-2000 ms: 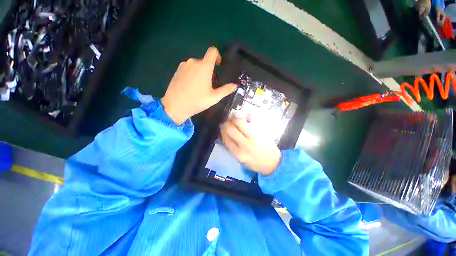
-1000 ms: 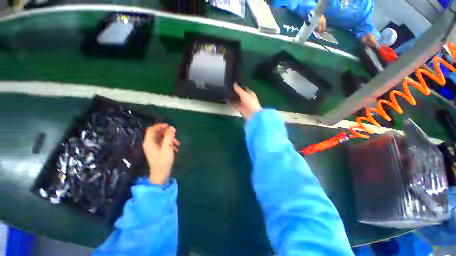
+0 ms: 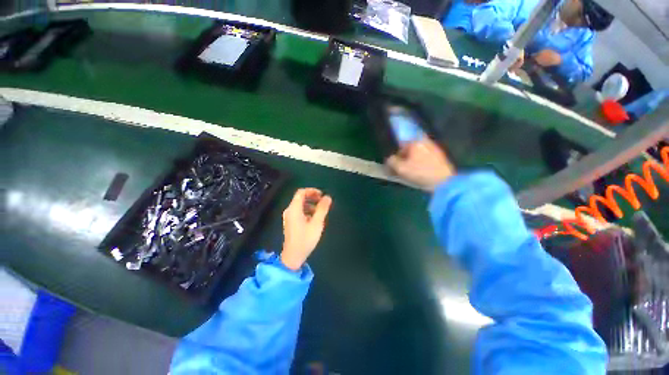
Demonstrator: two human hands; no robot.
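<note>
My right hand [image 3: 422,162] is at the near end of a blurred black carrier tray [image 3: 378,121] on the conveyor, its fingers gripping the tray. A pale device unit [image 3: 405,126] lies in that tray, partly hidden by the hand. My left hand [image 3: 302,231] is over the green bench, fingers curled and thumb near them; whether something small is between them I cannot tell. The black parts bin [image 3: 260,220], heaped with loose black-silver strips [image 3: 192,212], is left of my left hand.
Two black trays with open units [image 3: 226,50] [image 3: 349,67] and more dark trays stand on the green conveyor beyond the white edge strip [image 3: 293,151]. A small dark piece [image 3: 116,186] lies left of the bin. Orange coiled hose [image 3: 623,198] and clear stacked trays [image 3: 645,315] are at right. Workers in blue sit opposite.
Since a second ago the view has shifted. My right hand has moved from the tray with the wide unit to another tray farther right along the conveyor. My left hand is still near the bin.
</note>
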